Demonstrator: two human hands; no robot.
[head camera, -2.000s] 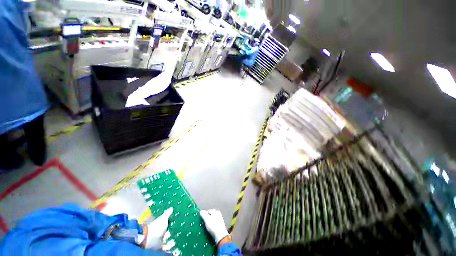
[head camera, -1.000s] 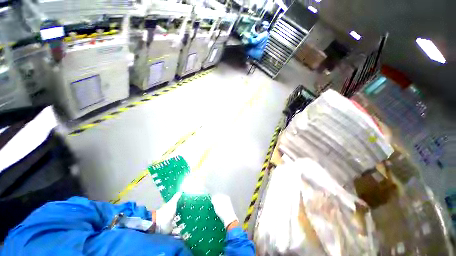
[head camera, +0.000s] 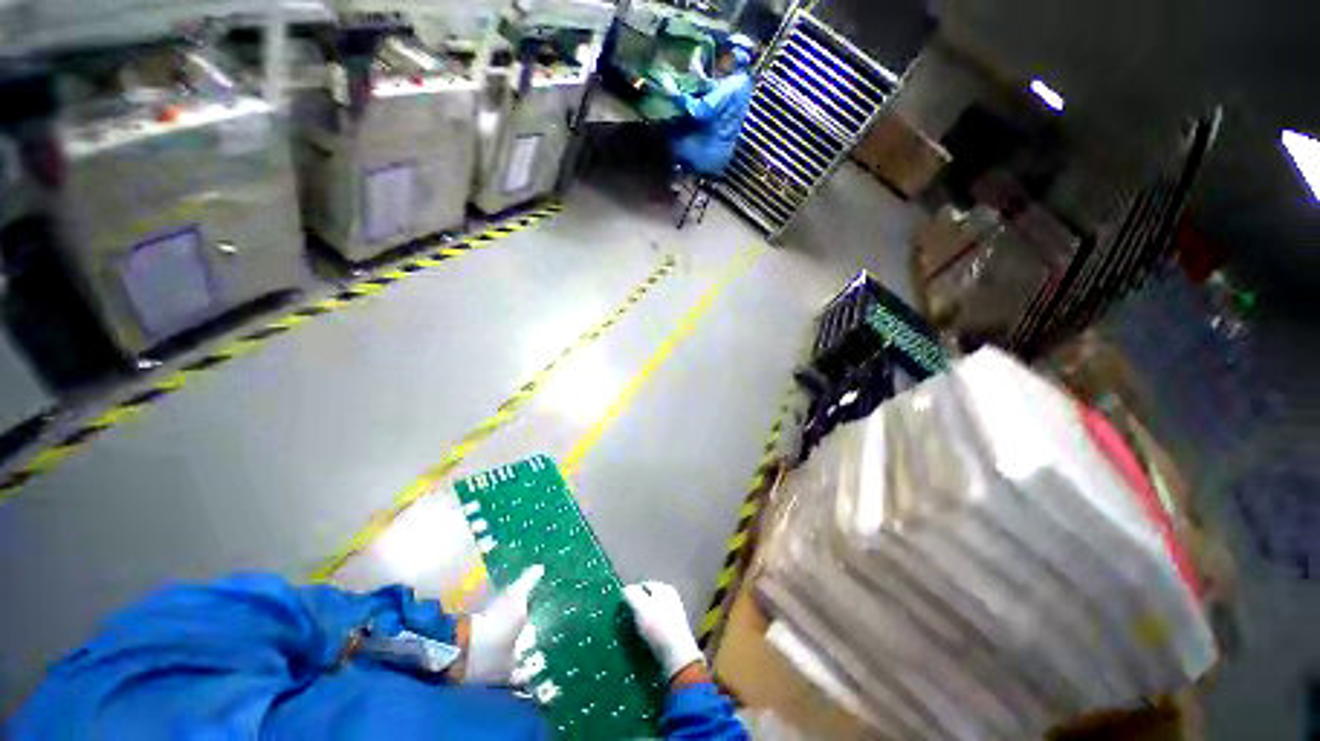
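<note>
A long green PCB panel (head camera: 579, 608) with rows of white marks is held in front of me at the bottom centre, its far end pointing up the aisle. My left hand (head camera: 501, 634), in a white glove, grips its left edge with the thumb over the top face. My right hand (head camera: 663, 625), also white-gloved, grips its right edge. The fingers under the panel are hidden. The panel's near end is cut off by the picture's bottom edge.
Wrapped stacked sheets (head camera: 984, 536) stand close on the right. Behind them is a dark rack with green boards (head camera: 905, 336). Grey machines (head camera: 174, 217) line the left. A person in blue (head camera: 709, 128) sits ahead beside a slotted rack (head camera: 814, 116). Yellow-black tape (head camera: 290, 316) edges the aisle.
The view has moved forward along the aisle. The black bin and the nearby person at left have left the picture, and the wrapped stack is nearer. Both hands still hold the panel.
</note>
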